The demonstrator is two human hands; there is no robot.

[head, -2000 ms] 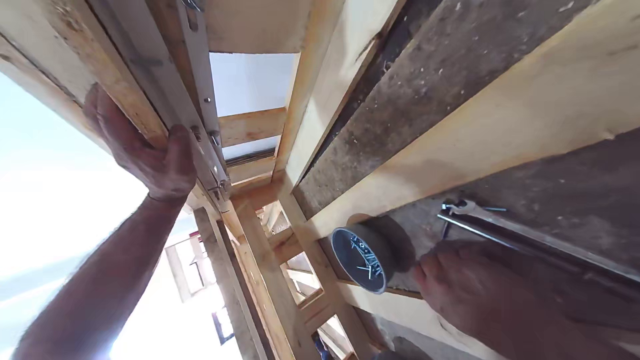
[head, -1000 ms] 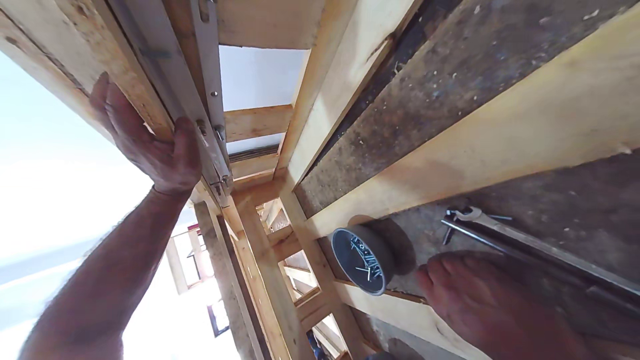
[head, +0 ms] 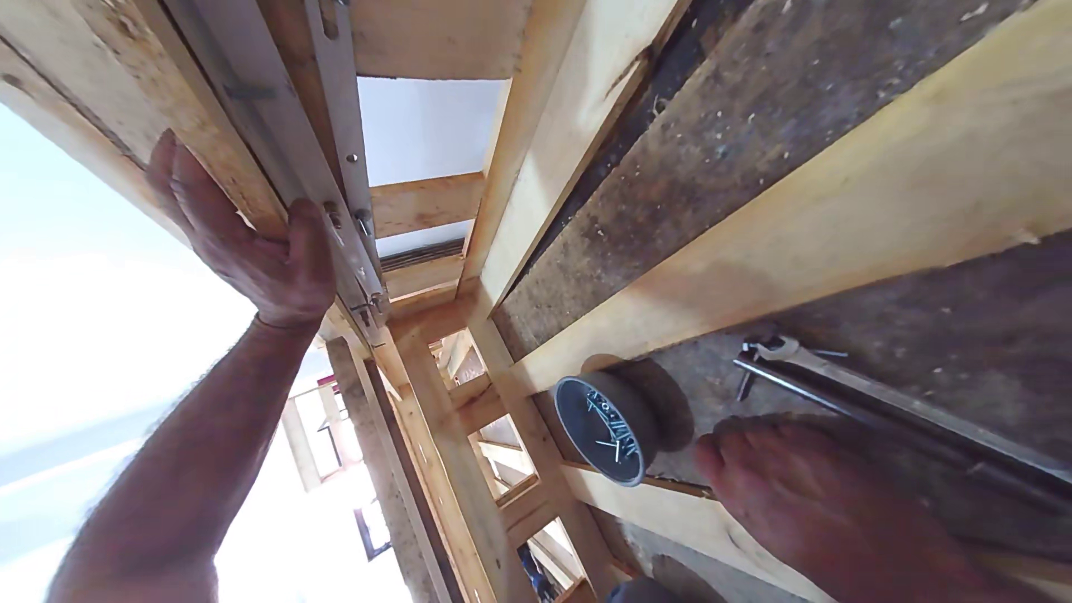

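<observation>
My left hand [head: 260,243] is at the upper left, its palm and spread fingers around the edge of a wooden beam [head: 201,109], with the thumb beside a slotted metal rail [head: 276,126]. At the lower right, a blurred, dark shape looks like my right hand [head: 804,494], low over the boards with its digits bent. Whether it holds anything is hidden. Left of it is a round grey container [head: 599,431] with screws or nails inside. Just above it lie a wrench [head: 888,385] and a dark metal bar [head: 837,398], side by side.
Pale wooden battens [head: 754,251] cross dark, rough boards [head: 670,184] on the right. Bolts [head: 364,222] show along the metal rails. A wooden frame [head: 452,402] with square openings stands at the centre. Dark cloth [head: 641,590] shows at the bottom edge.
</observation>
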